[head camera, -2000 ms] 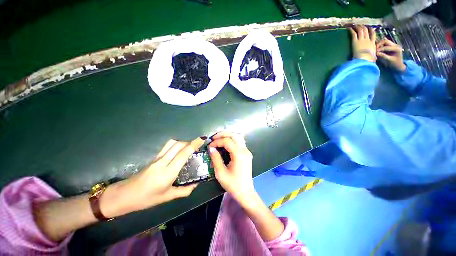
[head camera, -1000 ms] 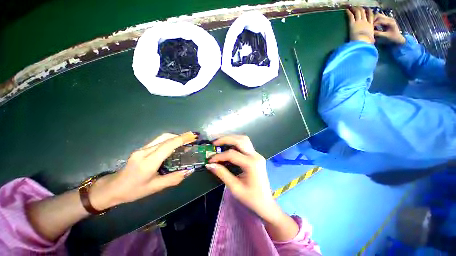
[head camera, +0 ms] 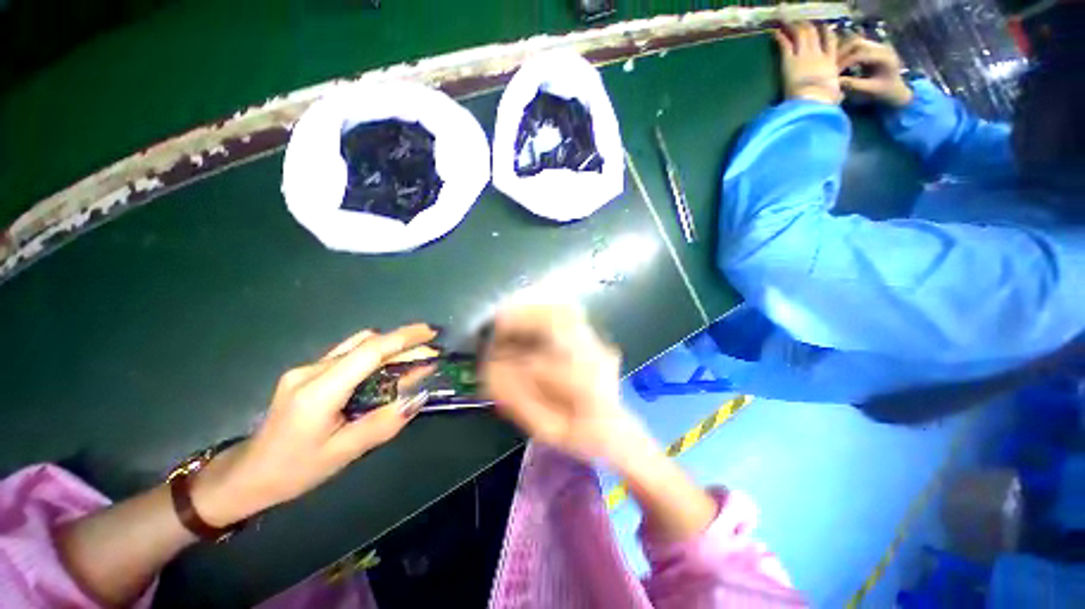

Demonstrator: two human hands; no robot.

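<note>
A phone unit (head camera: 450, 378) with green board showing lies low over the bench near its front edge. My left hand (head camera: 327, 405) holds its left end between thumb and fingers. My right hand (head camera: 553, 369) is blurred at its right end, fingers bent; whether it grips the unit or a small part cannot be told. Beyond them stand the larger white bag (head camera: 312, 179) with small black parts (head camera: 390, 170) and the smaller white bag (head camera: 559, 196) with black and pale pieces (head camera: 554, 133).
A thin pen-like stick (head camera: 675, 190) lies right of the bags. A neighbour in a blue smock (head camera: 857, 256) works at the right, beside clear ribbed trays (head camera: 952, 54). Worn whitish tape (head camera: 238, 119) edges the bench; a dark unit (head camera: 596, 10) is on the green belt beyond.
The view has shifted, moving the bags left in the picture. My right hand has lifted and blurred at the unit's right end. My left hand still holds the unit, its fingers further over the board.
</note>
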